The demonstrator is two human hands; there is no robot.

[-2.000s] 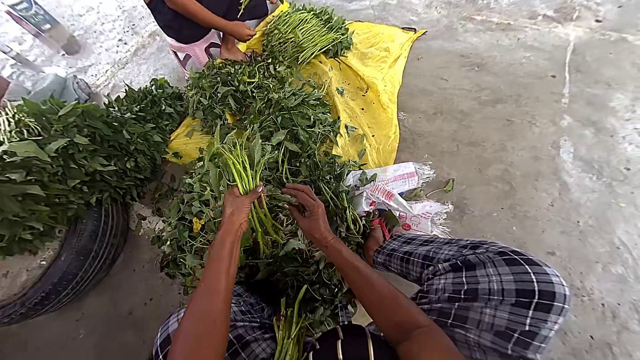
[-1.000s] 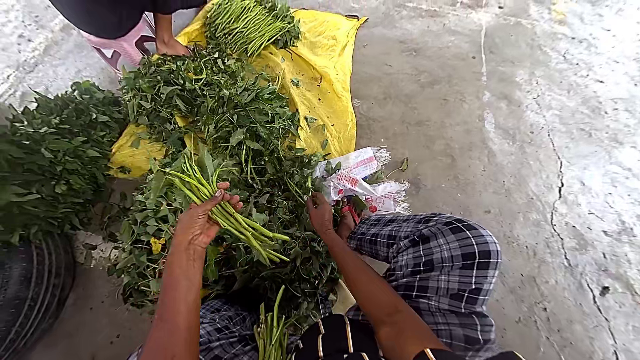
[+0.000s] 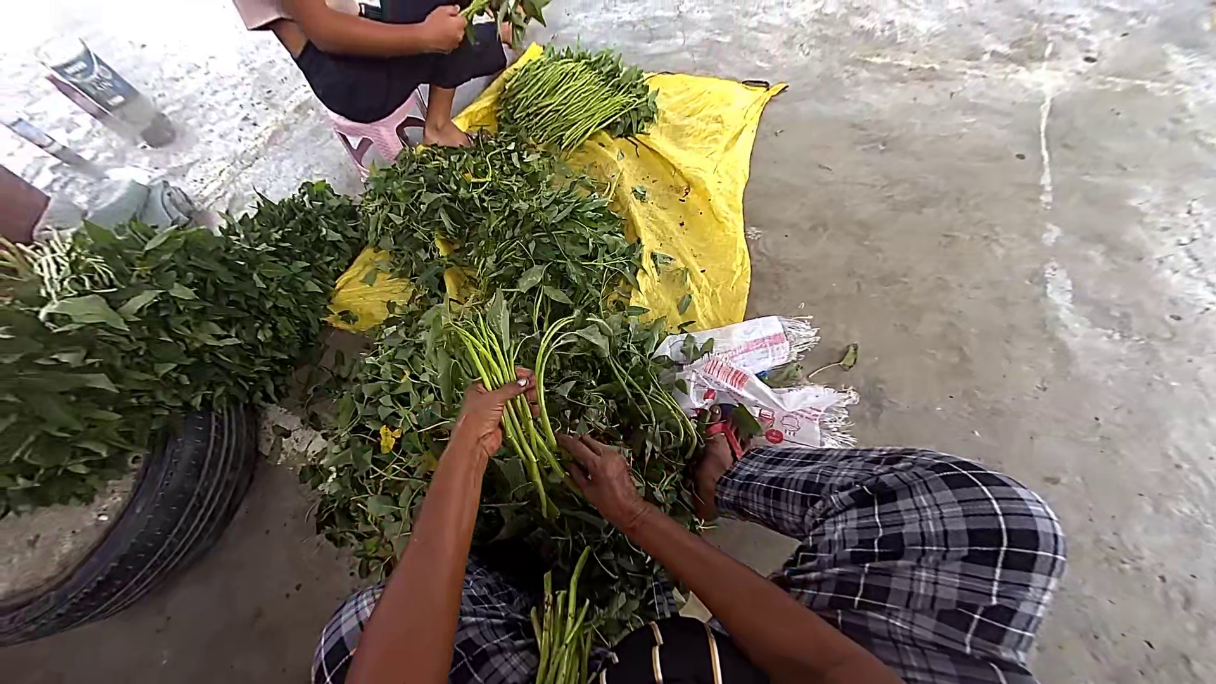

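Observation:
My left hand (image 3: 496,410) is closed around a bundle of green leafy-vegetable stems (image 3: 518,418), held over a loose heap of leafy greens (image 3: 532,237). Just right of the bundle, my right hand (image 3: 600,475) has its fingers bent at the lower stems; whether it grips one of them cannot be made out. A smaller bunch of cut stems (image 3: 562,632) lies at my lap, between the plaid trouser legs.
At the left, leafy bunches (image 3: 190,323) are piled above a black tire (image 3: 204,503). Beyond the heap are a yellow sack (image 3: 708,190), a stack of stems (image 3: 575,95) and a person on a pink stool (image 3: 380,133). A white woven sack (image 3: 760,380) lies by my foot.
The bundle in my left hand, slanting to the lower right a second ago, now stands more upright. My right hand has come closer to it. The view has shifted back to the left.

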